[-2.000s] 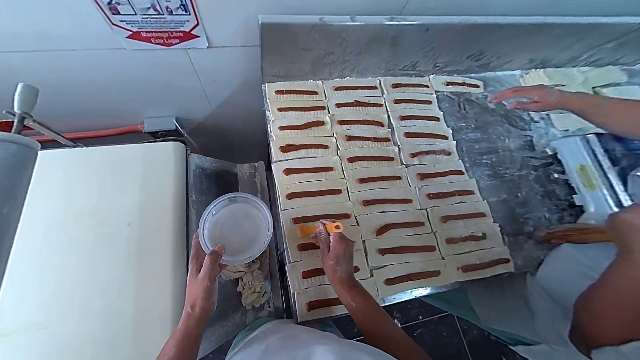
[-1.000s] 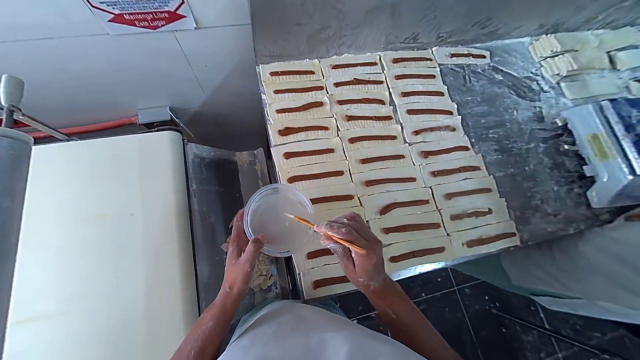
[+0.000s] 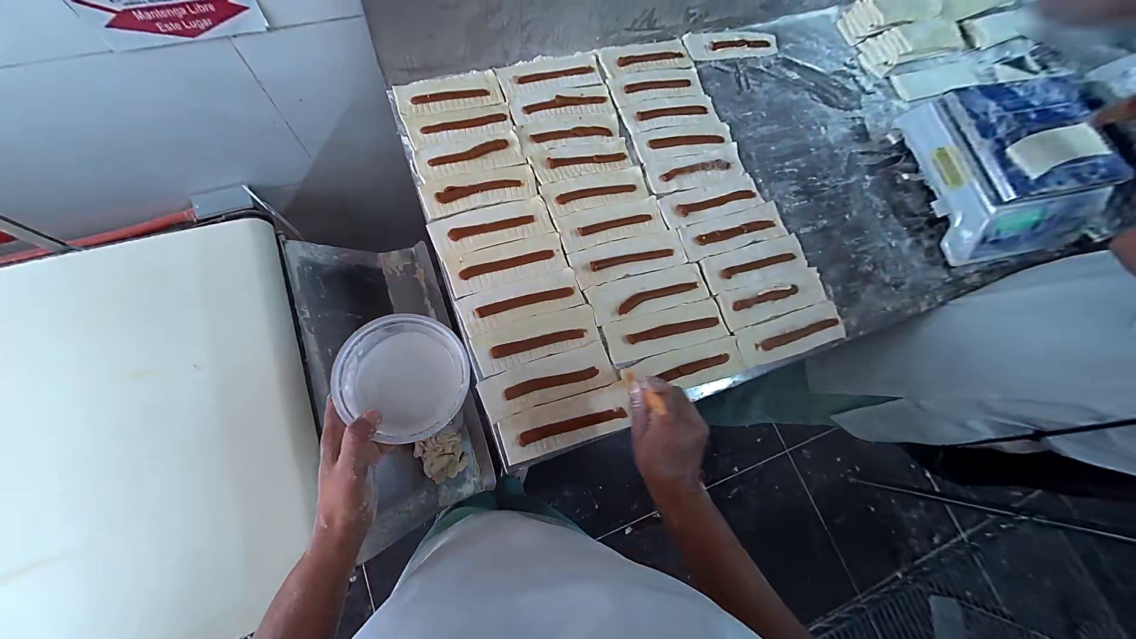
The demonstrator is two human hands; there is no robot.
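My left hand (image 3: 351, 453) grips the side of a round clear plastic tub (image 3: 404, 377) with whitish contents, over a metal ledge. In my right hand (image 3: 667, 435) is a small brush with an orange handle (image 3: 655, 401); its tip, at the near edge of the dough, is hard to make out. Flat dough rectangles (image 3: 555, 382) lie in three columns on the metal table, slit along one side. Each bears a brown strip of filling (image 3: 572, 426). One more filled dough piece (image 3: 729, 45) lies at the far end, right of the columns.
A white conveyor belt (image 3: 151, 399) runs along the left. Dough scraps (image 3: 441, 454) lie on the ledge below the tub. On the table's right stand a digital scale (image 3: 1012, 169) with a dough piece on it and stacked plain dough (image 3: 914, 35). A co-worker's apron (image 3: 994, 346) is close at right.
My right hand has moved from over the tub to the near edge of the dough, brush still held. The tub stays in my left hand. A co-worker's hand has come in at the upper right.
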